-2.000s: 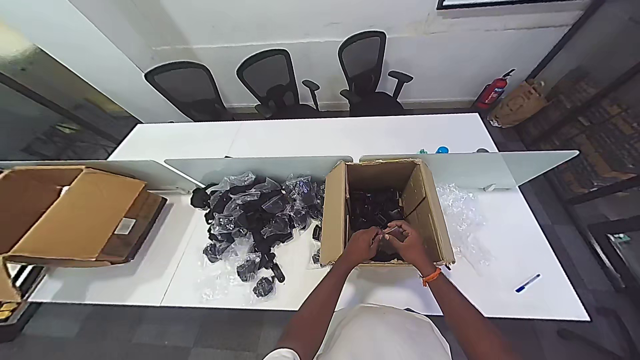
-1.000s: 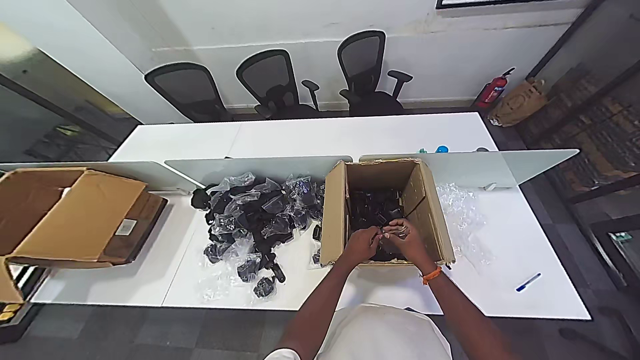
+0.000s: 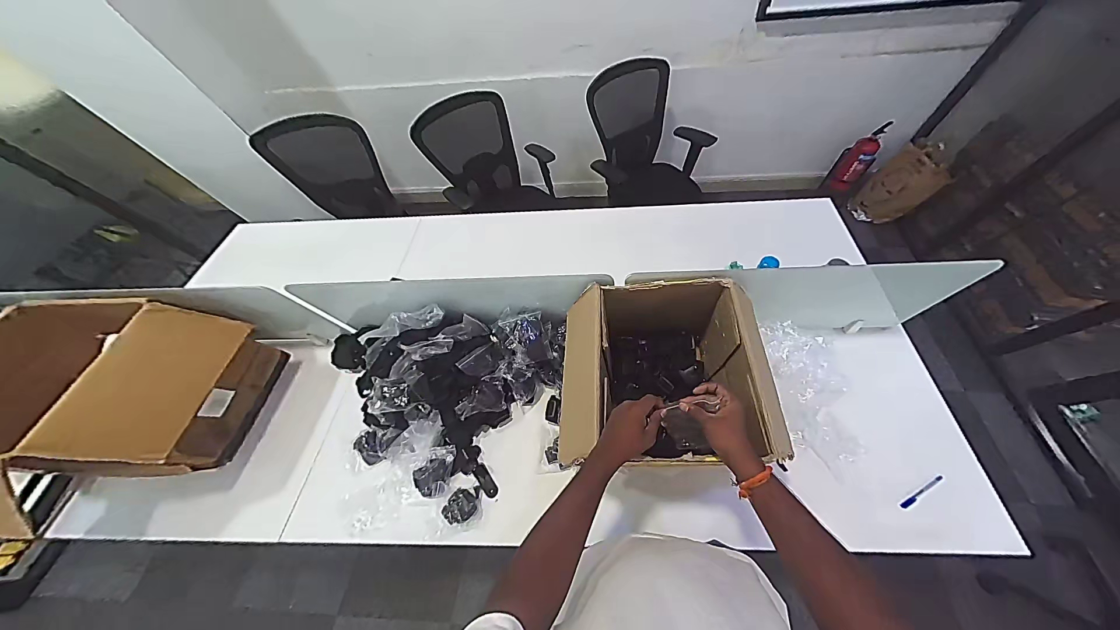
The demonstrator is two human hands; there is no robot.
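Both hands are over the near part of an open cardboard box [image 3: 582,385] that holds many black items [image 3: 656,363]. My left hand [image 3: 632,427] and my right hand [image 3: 719,422] pinch the edge of a clear plastic bag [image 3: 687,429] between them; a dark item seems to show through it. An orange band is on my right wrist. Left of the box lies a heap of black items in clear plastic bags [image 3: 437,367]. What the black items are is too unclear to tell.
Another open cardboard box [image 3: 131,385] lies at the table's left. Clear plastic bags [image 3: 809,385] and a blue pen [image 3: 920,492] are to the right. Glass dividers [image 3: 455,293] cross the white table [image 3: 516,232]. Mesh chairs [image 3: 626,114] and a fire extinguisher [image 3: 853,164] stand beyond.
My right hand has shifted slightly, and the clear plastic between my hands shows more plainly. The boxes and the heap look the same.
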